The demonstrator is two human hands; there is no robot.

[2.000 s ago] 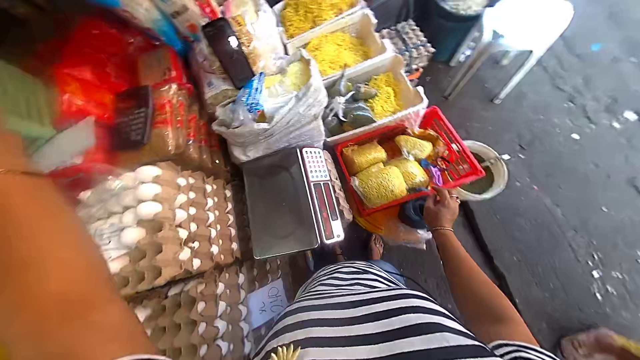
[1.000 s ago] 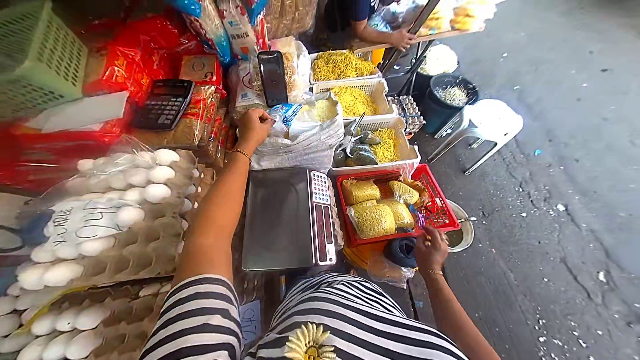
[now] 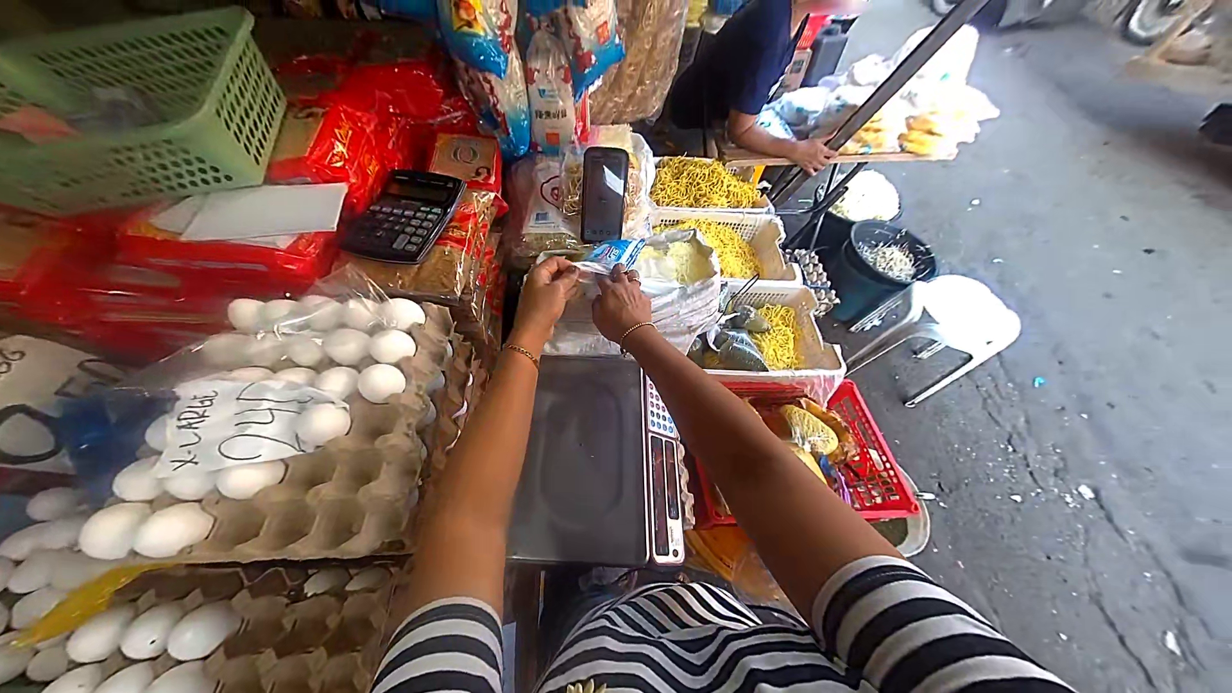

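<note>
Both my hands meet at the near left rim of a white woven sack (image 3: pixel 674 306) that holds pale yellow contents. My left hand (image 3: pixel 547 300) pinches whitish plastic at the sack's edge. Right beside it, my right hand (image 3: pixel 621 306) has its fingers bent on the same plastic, next to a blue and white packet (image 3: pixel 614 254). What lies under the fingers is partly hidden. Below my hands, between my forearms, is a digital scale (image 3: pixel 582 462) with a bare dark pan. A smartphone (image 3: pixel 604 192) stands upright behind the sack.
Egg trays (image 3: pixel 318 491) are stacked at left, below a calculator (image 3: pixel 404 217) and a green plastic basket (image 3: pixel 231 106). White crates (image 3: pixel 818 356) of yellow noodles and a red basket (image 3: pixel 871 462) line the right. A white stool (image 3: pixel 962 313) stands beyond; another person leans at the back.
My right hand has moved from the red basket up and left to the sack. My left hand, near the sack one second ago, is now beside it on the plastic.
</note>
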